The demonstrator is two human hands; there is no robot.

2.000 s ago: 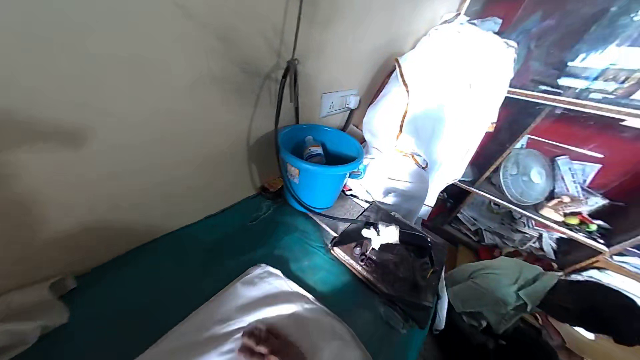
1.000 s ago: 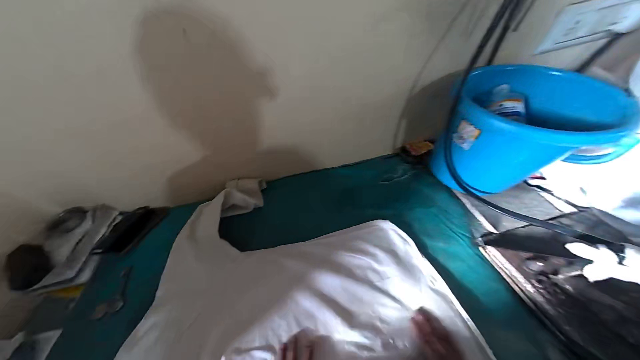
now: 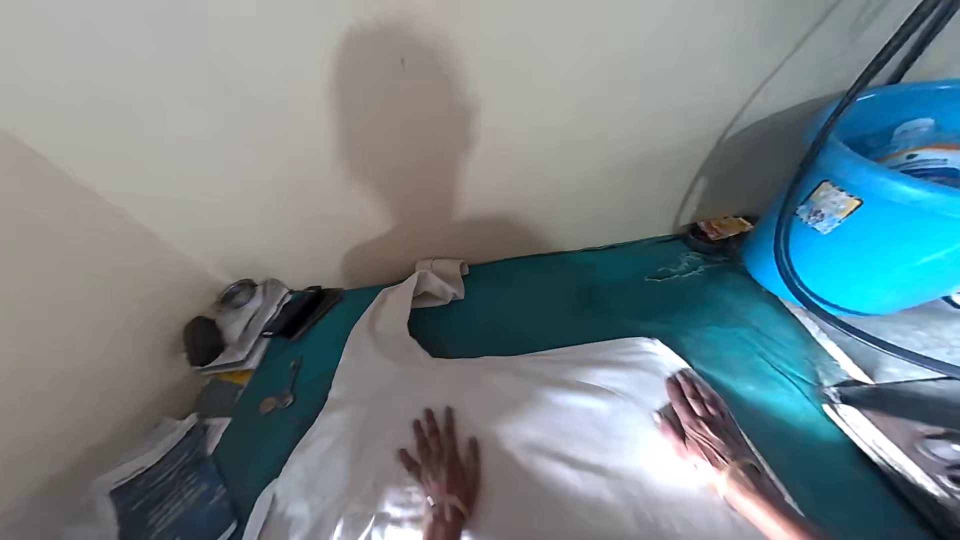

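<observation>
A white cloth garment point(image 3: 555, 427) lies spread over a green-covered table point(image 3: 540, 307); a narrow strip of it runs up toward the wall and ends in a folded piece point(image 3: 442, 281). My left hand point(image 3: 446, 461) rests palm down on the cloth near the lower middle, fingers apart. Flat near the cloth's right edge lies my right hand point(image 3: 701, 424), fingers extended. Both hands hold nothing. A shiny, transparent-looking patch shows beside my left wrist; what it is cannot be told.
At right stands a blue plastic bucket point(image 3: 885, 225) with black cable point(image 3: 787, 247) hanging in front. A dark tray point(image 3: 900, 442) sits at the lower right. Papers point(image 3: 247, 330), a black wallet-like item point(image 3: 304, 311), keys point(image 3: 289, 386) and a printed bag point(image 3: 172, 487) are at left.
The view has swung left since two seconds ago. Compared with one second ago, both hands show farther up on the cloth, and my right hand is now near its right edge.
</observation>
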